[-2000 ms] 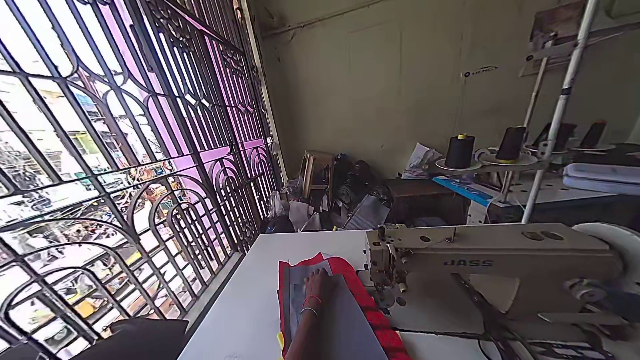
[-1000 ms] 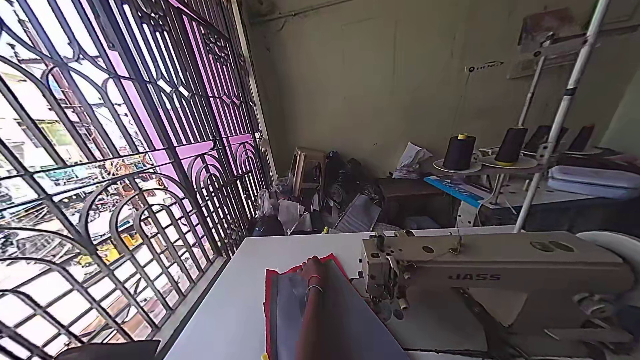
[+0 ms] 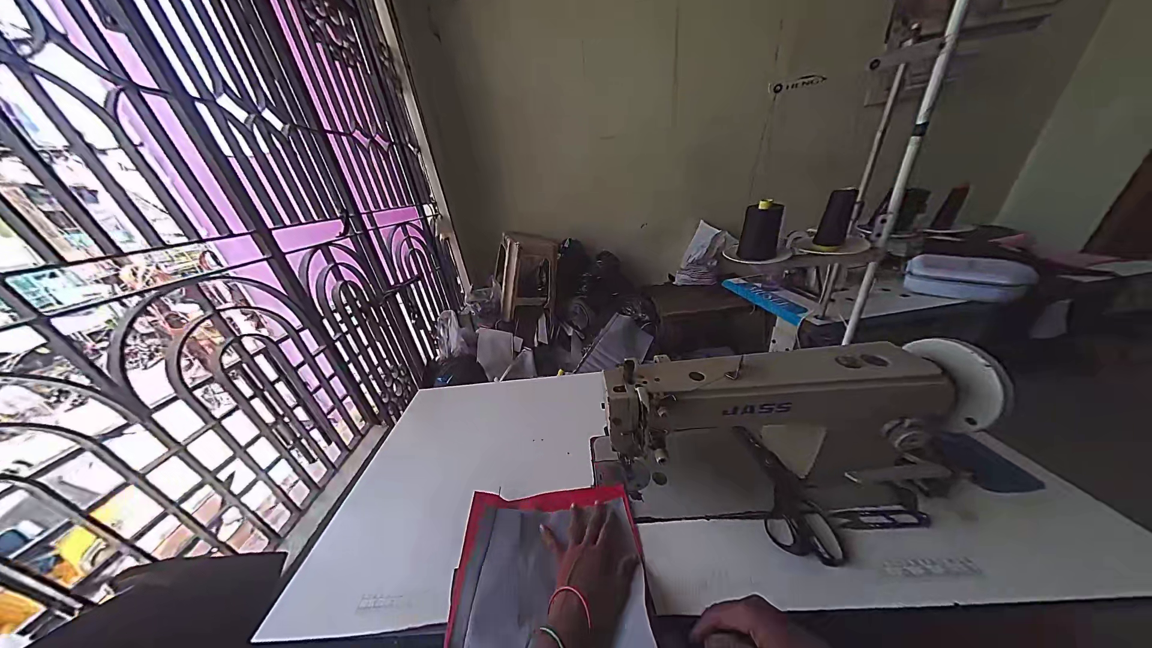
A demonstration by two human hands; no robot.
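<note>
My left hand [image 3: 594, 553] lies palm down with its fingers spread on grey cloth [image 3: 517, 567] that has a red fabric border [image 3: 468, 531]. Red and green bands circle the wrist. The cloth's upper right corner is just in front of the needle area [image 3: 639, 459] of a beige sewing machine [image 3: 792, 391]. At the table's front edge, partly cut off below, my right hand [image 3: 742, 621] looks curled; what its fingers hold cannot be seen. Black-handled scissors [image 3: 805, 531] rest on the table beneath the machine arm, to the right of the cloth.
The white table top [image 3: 504, 432] extends around the machine. A metal window grille [image 3: 270, 234] runs along the left. Thread cones [image 3: 761, 232] stand on a rack behind the machine. A stool [image 3: 526, 270] and piled bags [image 3: 603, 288] are against the back wall. The handwheel [image 3: 967, 387] is at right.
My left hand and the bordered cloth have moved back toward me, from beside and beyond the needle area. My right hand has come into view at the bottom. The view has shifted somewhat.
</note>
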